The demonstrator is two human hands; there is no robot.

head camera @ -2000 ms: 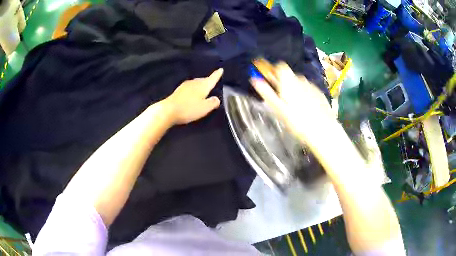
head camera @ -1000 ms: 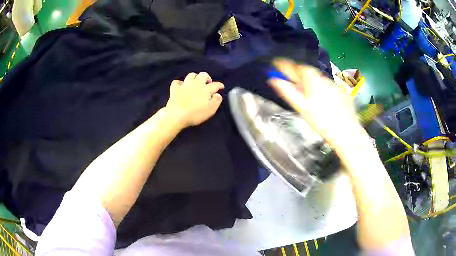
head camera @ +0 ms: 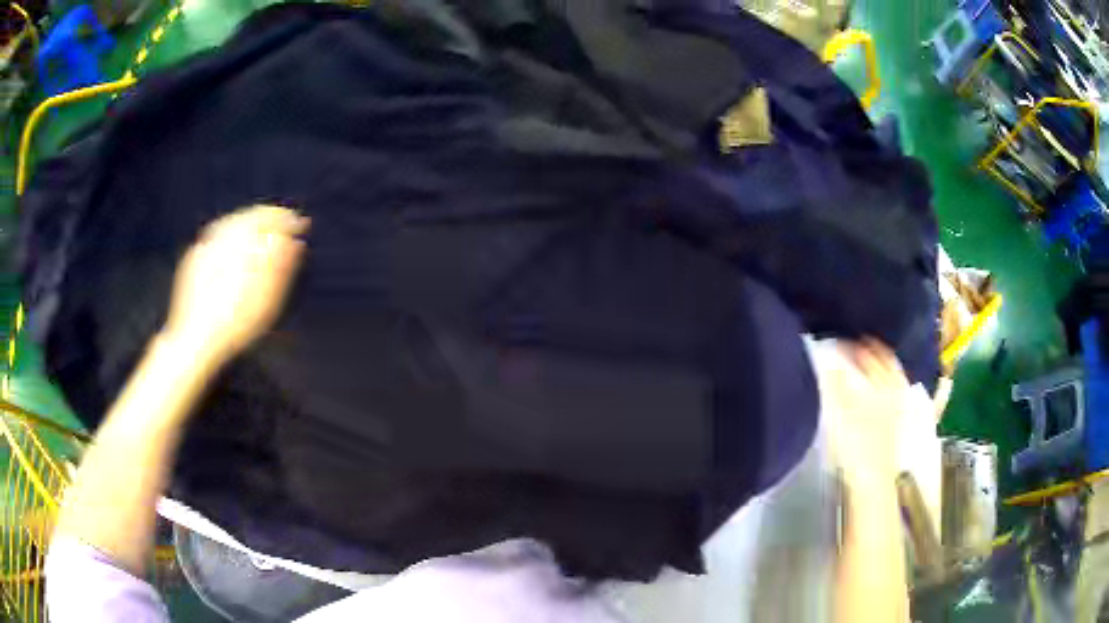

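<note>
A large dark garment [head camera: 487, 280] is spread in folds over the table. A smooth navy rounded pad [head camera: 784, 377] shows at its right edge. My left hand [head camera: 241, 274] is over the left part of the garment, fingers curled; whether they pinch cloth is unclear. My right hand [head camera: 861, 383] is blurred at the garment's right edge, fingertips against the dark cloth; its grip is unclear. A small tan piece [head camera: 746, 121] lies on the far cloth at the right. The iron is not clearly visible.
White table cover [head camera: 730, 566] shows at the near edge and right. A blurred silvery object [head camera: 969, 499] is at the right. Blue stools, yellow frames and a carton-like item [head camera: 967, 298] stand around on the green floor.
The iron has left my right hand, which has moved right and nearer. My left hand has moved far left over the cloth. The view has shifted, and the navy pad's edge now shows.
</note>
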